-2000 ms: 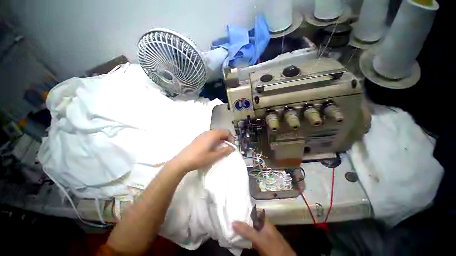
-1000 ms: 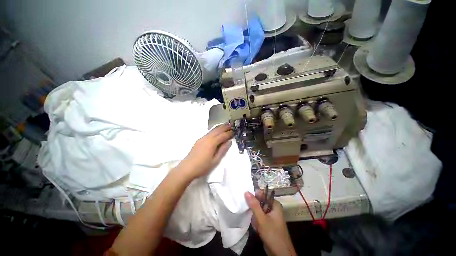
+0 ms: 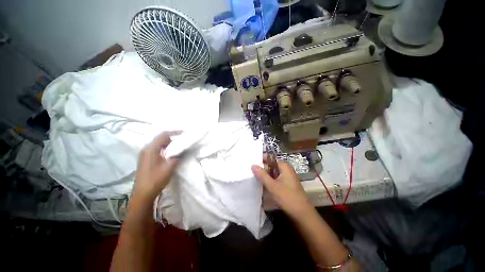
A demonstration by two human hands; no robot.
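A white garment piece runs from the needle area of the beige overlock machine down over the table's front edge. My left hand, slightly blurred, holds a fold of it at its left side. My right hand is at its right edge below the needle, thumb on the cloth. Small dark snips show in my right hand, partly hidden by the fingers. The cloth hides the needle point.
A big white garment pile lies left, with a fan behind it. A tray of thread trimmings is by my right hand. A red cord hangs at the front edge. A second white heap lies right.
My left hand has moved left, away from the needle, with a fold of cloth. My right hand has moved up towards the needle area. The view has tilted down.
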